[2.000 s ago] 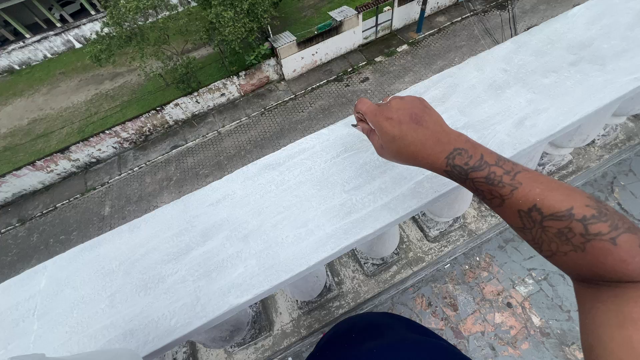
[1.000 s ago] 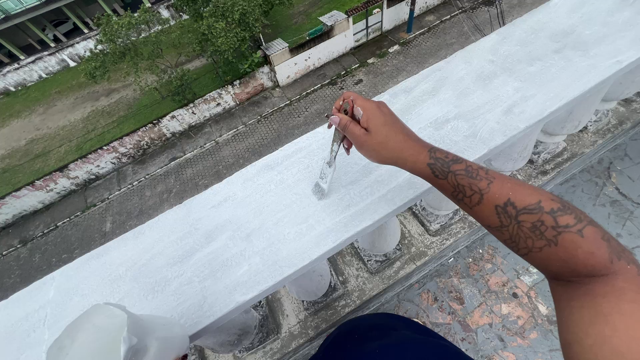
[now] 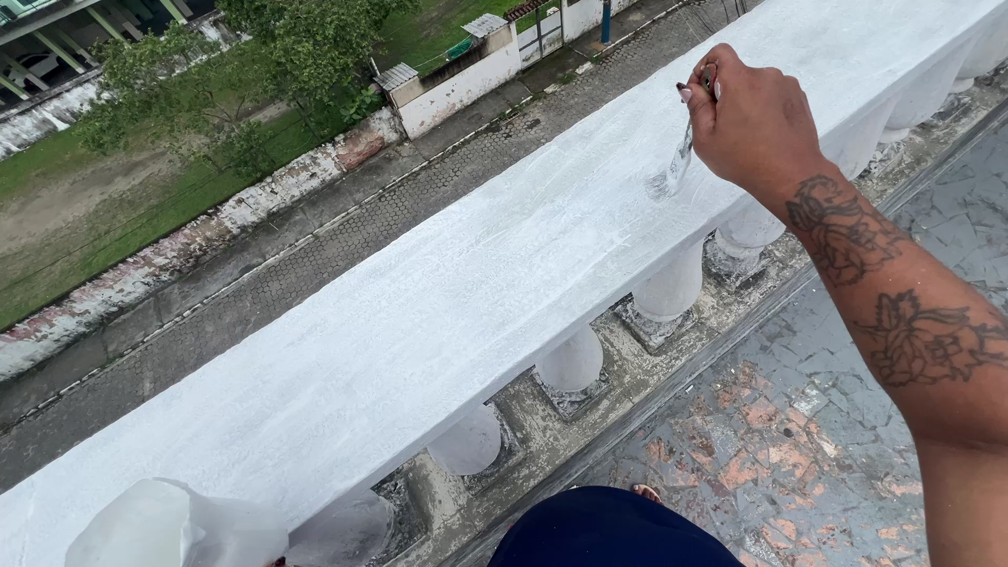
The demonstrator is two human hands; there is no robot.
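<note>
My right hand (image 3: 744, 118) is closed around the handle of a paintbrush (image 3: 679, 164), whose paint-covered bristles rest on the white top rail of a balustrade (image 3: 409, 307). The rail's upper face is coated white and runs diagonally across the view. At the bottom left, a translucent white plastic container (image 3: 173, 528) stands over the rail's near end. Only a bit of a fingertip of my left hand (image 3: 277, 561) shows beside the container's lower edge; the rest is out of view, so its grip cannot be made out.
White balusters (image 3: 571, 358) stand under the rail on a weathered concrete base. To the right lies a grey tiled floor (image 3: 787, 441) with worn reddish patches. Beyond the rail, far below, are a paved street (image 3: 291, 276), a peeling wall (image 3: 260, 193), and trees (image 3: 291, 55).
My right hand and the brush have moved up and to the right along the rail since one second ago. The plastic container, out of view except perhaps its edge two seconds ago, now shows at bottom left.
</note>
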